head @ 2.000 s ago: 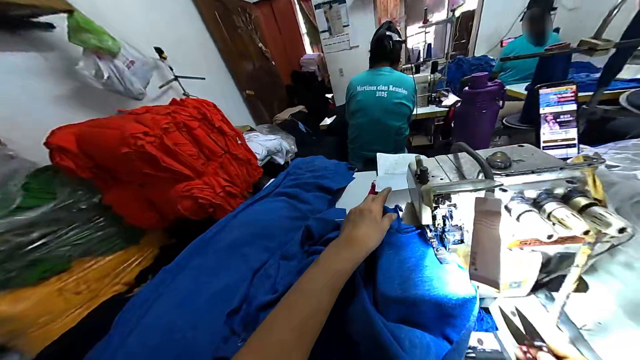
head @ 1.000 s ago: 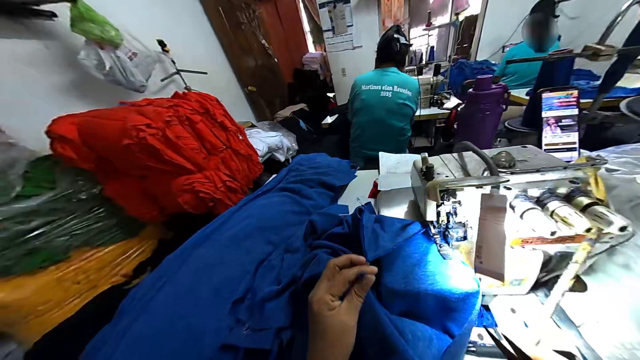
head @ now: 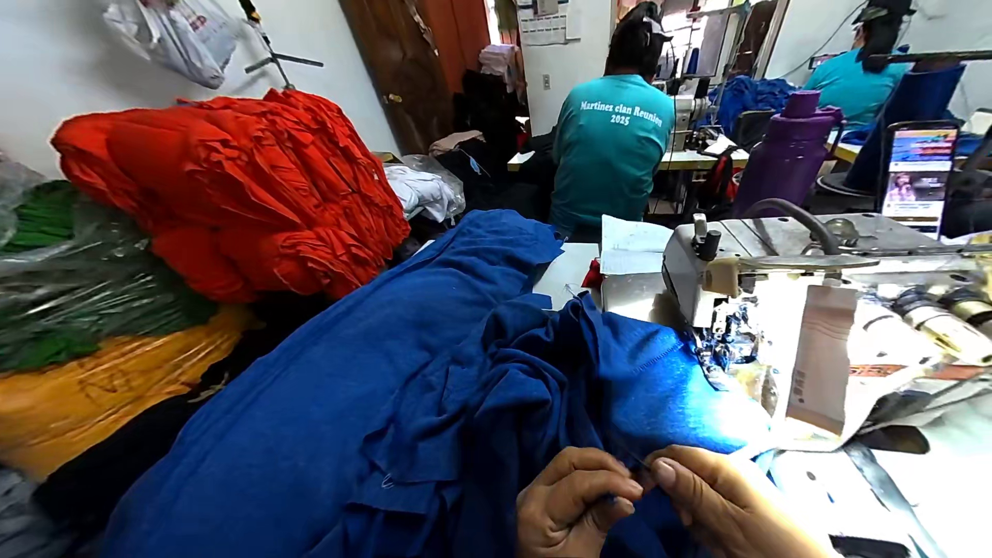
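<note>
Blue knit fabric point(head: 372, 349) lies in a long heap across the table and down toward me, its right part under the lamp-lit needle area of an overlock sewing machine point(head: 721, 341). Low in the view, my left hand point(head: 577, 500) has its thumb and fingertips pinched together over the fabric. Close to its right, my right hand point(head: 728, 500) pinches too, thumb against forefinger. A thin dark thread seems to run up from between the fingertips of the two hands. Whether both hands hold it is hard to tell.
Red fabric bundles point(head: 232, 186) are piled at left above plastic-wrapped green cloth point(head: 77, 271) and an orange sack point(head: 116, 387). Behind the machine stand a purple bottle point(head: 790, 151) and a phone point(head: 918, 178). A person in a teal shirt point(head: 612, 147) sits ahead; another person sits further right.
My left hand reached toward the small red item beside the machine, then came back over the fabric. My right hand, not in the earlier frames, has come in beside it.
</note>
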